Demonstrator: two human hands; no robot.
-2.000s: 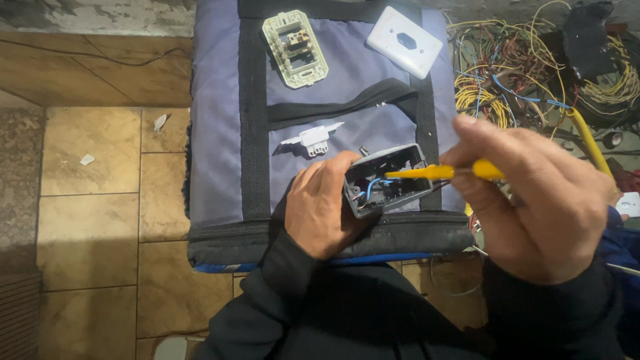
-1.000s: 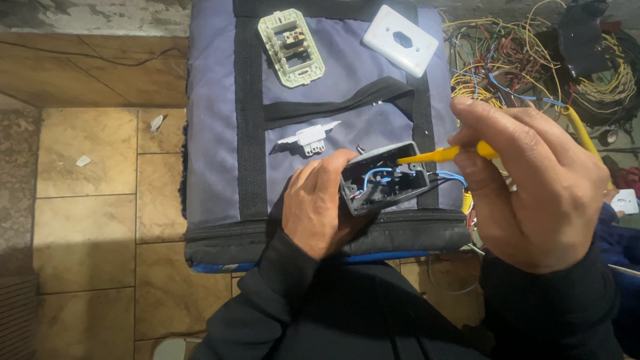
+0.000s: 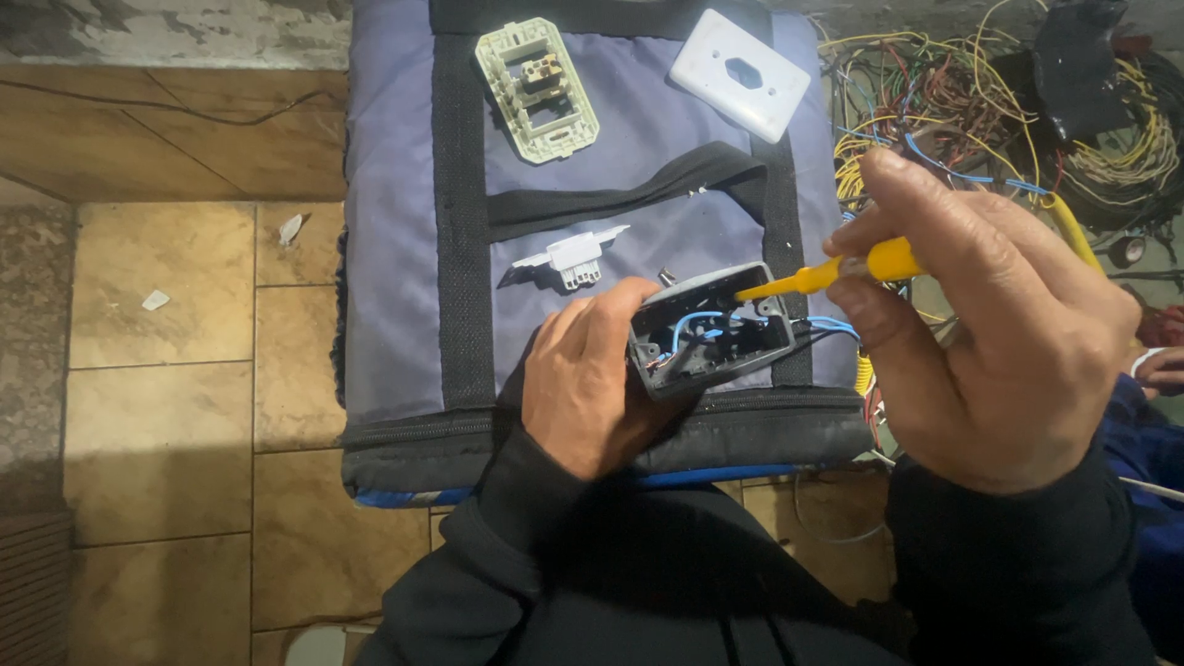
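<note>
My left hand [image 3: 592,379] grips a dark grey electrical box [image 3: 717,370] by its left side, its open face toward me. Blue wires [image 3: 694,319] curve inside the box and more run out at its right. My right hand [image 3: 980,314] holds a yellow-handled screwdriver [image 3: 828,273], its shaft yellow too, reaching into the upper right part of the box; the tip's contact is not clear. Above the box, on the grey fabric bag [image 3: 398,277], lie a white socket module [image 3: 573,254], a cream mounting frame [image 3: 539,88] with a module in it, and a white cover plate [image 3: 740,74].
A black strap [image 3: 629,190] crosses the bag. Tangled coloured wires [image 3: 934,102] and a coil of cable [image 3: 1128,139] lie at the upper right. Another person's hand [image 3: 1161,370] shows at the right edge. Small white scraps [image 3: 155,300] lie on the tiled floor [image 3: 157,407].
The screwdriver's tip has shifted within the box between frames, with my right hand. My left hand keeps its grip on the box.
</note>
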